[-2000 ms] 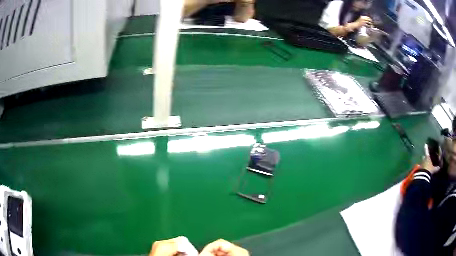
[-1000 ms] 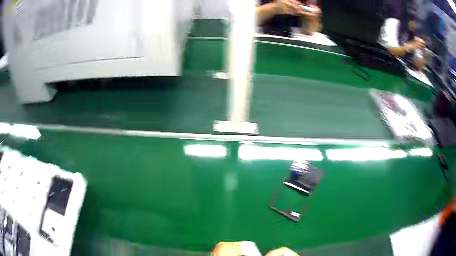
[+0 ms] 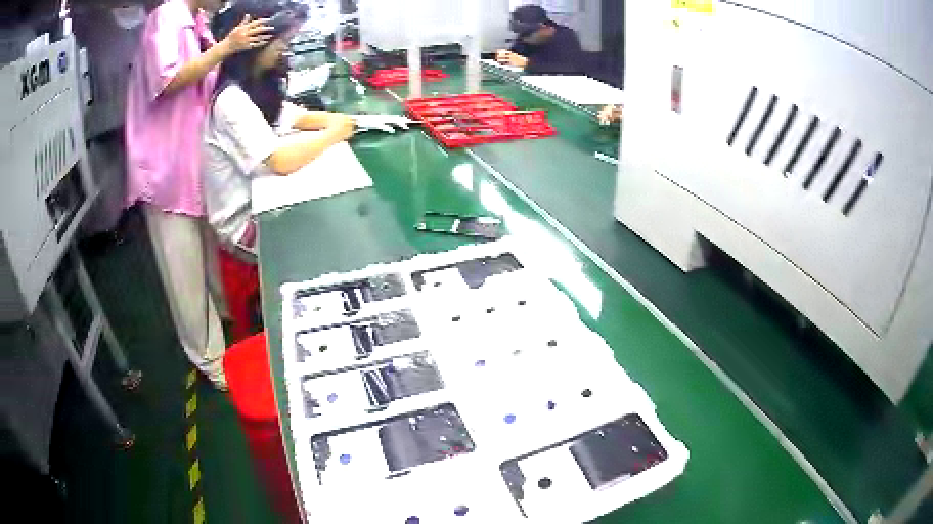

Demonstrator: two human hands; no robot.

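Observation:
A large white foam tray [image 3: 491, 374] dotted with round holes lies on the green belt [image 3: 706, 450] in front of me. Several black phone frames lie in its pockets, one at the near right [image 3: 619, 450] and one at the near left [image 3: 428, 438]. Another dark phone frame [image 3: 460, 224] lies flat on the belt just beyond the tray. My left hand and my right hand are both out of the picture, so what they hold is hidden.
A seated person [image 3: 246, 133] leans over a white sheet [image 3: 317, 182]; a person in pink [image 3: 174, 102] stands behind. Red trays [image 3: 481, 121] lie further along. A red stool [image 3: 251, 379] stands at the belt's left edge. A large grey machine [image 3: 788, 235] stands right.
The view has swung far to the left along the line. The foam tray, earlier at the left edge, is now central. Both hands, earlier at the bottom edge, are out of view.

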